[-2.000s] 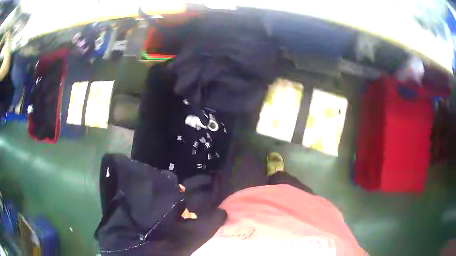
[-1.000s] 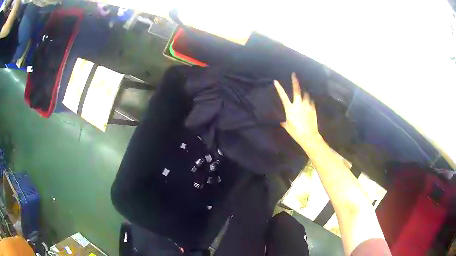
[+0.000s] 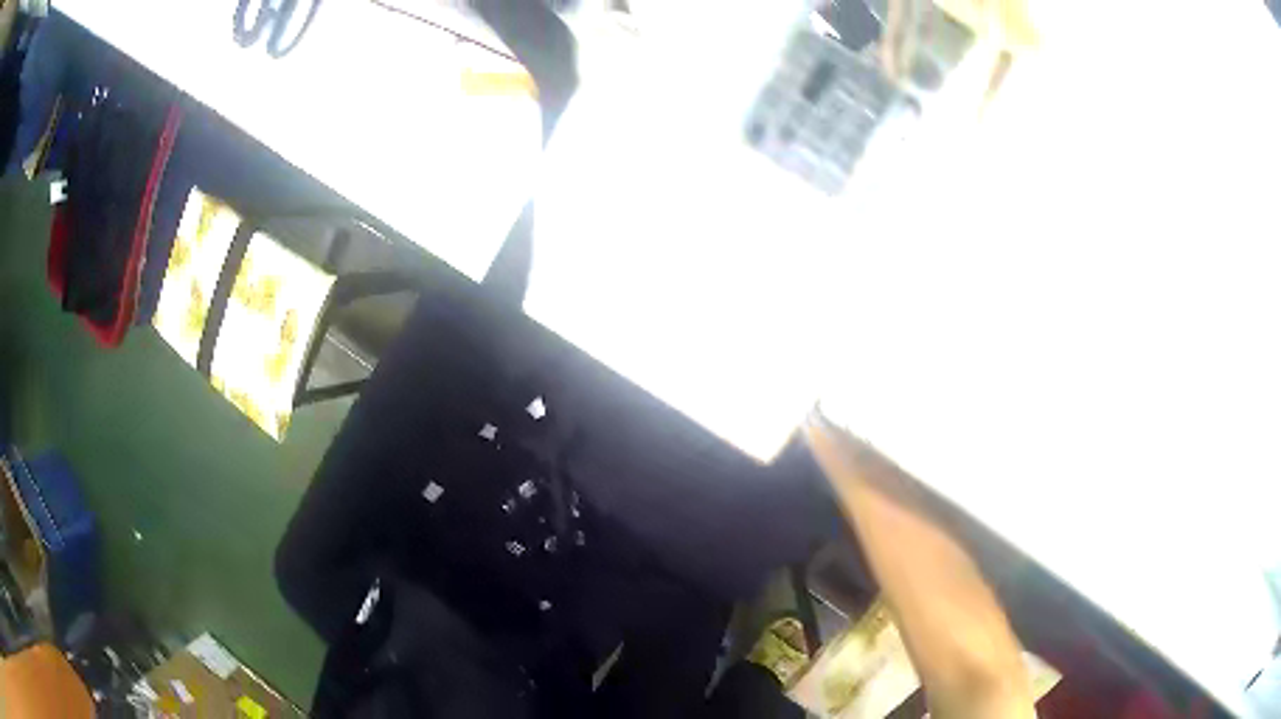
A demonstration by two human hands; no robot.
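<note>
Dark fabric (image 3: 408, 421) with scattered small white bits lies below the table's front edge, in front of my body. Its upper right part runs up to the edge of the white table (image 3: 674, 281). My right hand (image 3: 840, 457) is at this edge, beside the dark fabric. It is blurred and washed out, with the fingers hard to make out, so its grip cannot be told. The forearm comes from the bottom right. My left hand is not in view.
Dark-handled shears (image 3: 274, 21) lie on the table at the top left. A blurred grey gridded object (image 3: 822, 106) is at the top. A red-rimmed bin (image 3: 152, 211) and a blue crate (image 3: 63, 520) are at the left. A foot (image 3: 780, 646) shows below.
The view has moved up over the tabletop. My right hand, earlier spread over the dark fabric, is now at the table's edge. The dark folds at the upper right now show less.
</note>
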